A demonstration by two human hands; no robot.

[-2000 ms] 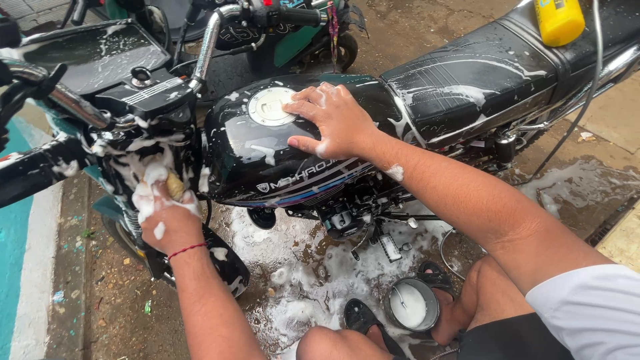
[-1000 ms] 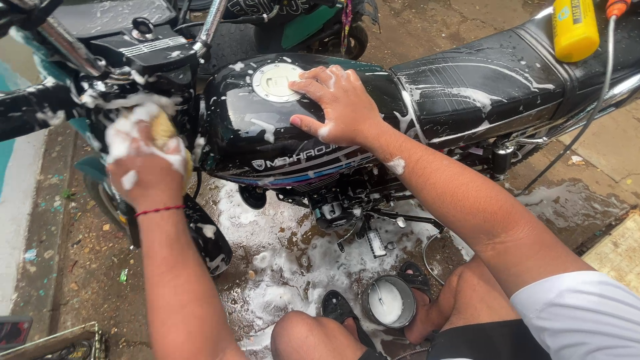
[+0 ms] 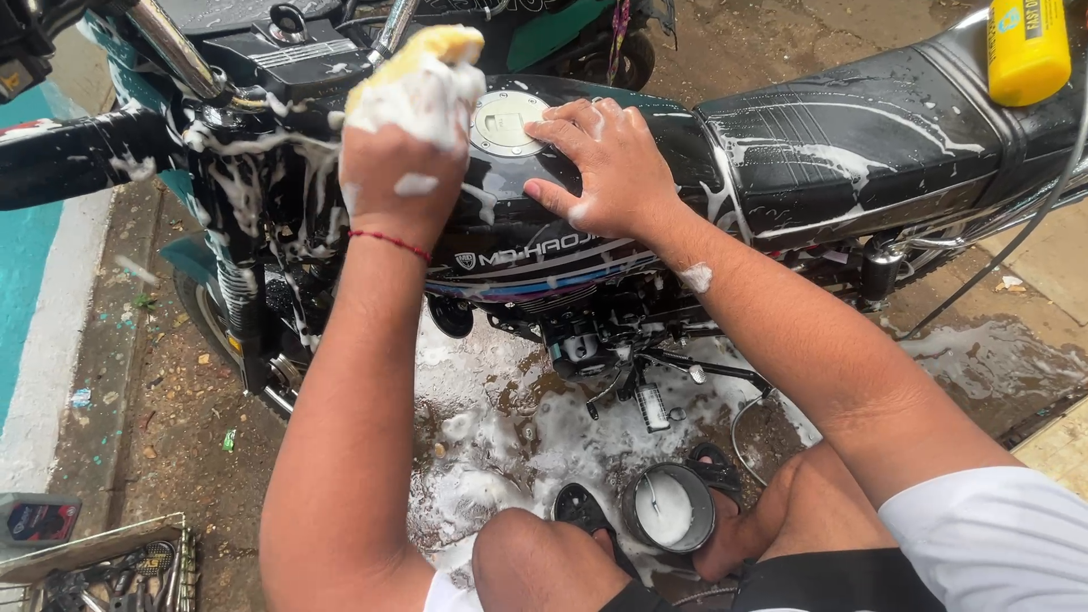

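Observation:
My left hand, with a red cord bracelet at its wrist, grips a yellow sponge covered in white foam, over the front end of the black fuel tank. Fingers spread, my right hand rests on the tank beside the round silver fuel cap, holding nothing. Foam streaks the motorcycle's front and its black seat. Between my feet stands a dark bucket with foamy liquid and a thin rod in it.
A yellow bottle rests on the rear of the seat, near a grey hose. At lower left are a wire basket of metal tools and a dark container. Another vehicle's wheel is behind the motorcycle. Foam and water cover the ground below.
My left hand has risen with the sponge from the motorcycle's front section to the front end of the tank. My right hand has stayed beside the fuel cap.

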